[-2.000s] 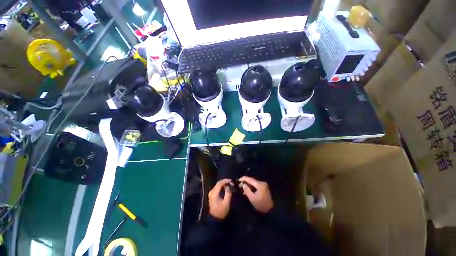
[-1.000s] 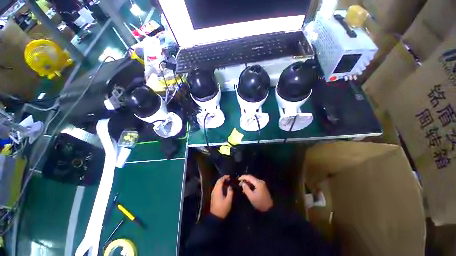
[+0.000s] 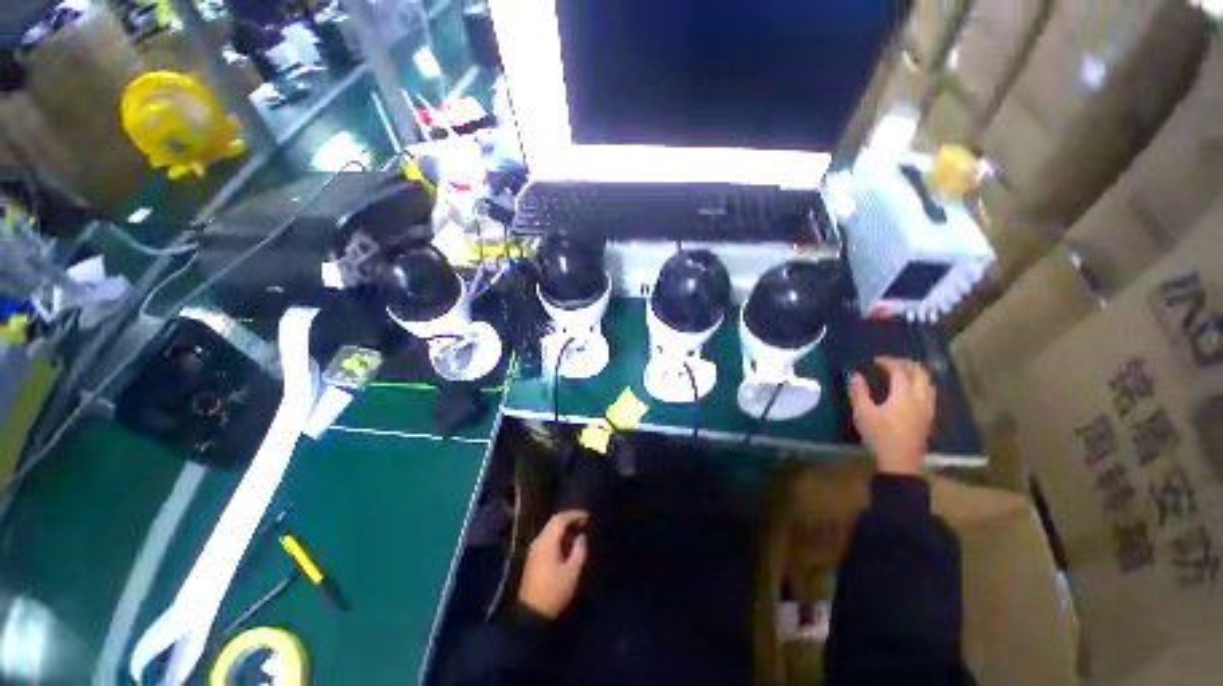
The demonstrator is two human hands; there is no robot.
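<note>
My right hand rests on a small black computer mouse on the dark mouse pad at the bench's right. My left hand is low over my dark lap, below the bench edge, fingers curled. Whether it holds something dark is hidden. Four white cameras with black ball heads stand in a row: the leftmost, the second, the third and the rightmost. Thin black leads hang from some bases over the bench edge.
A monitor and keyboard stand behind the cameras, a white power supply box to their right. An open carton is below right. A tape roll, yellow-black tool and white strip lie left.
My right hand has left my left hand over the lap and moved up right onto the mouse. My left hand has shifted slightly left and down. The view has tilted and shifted.
</note>
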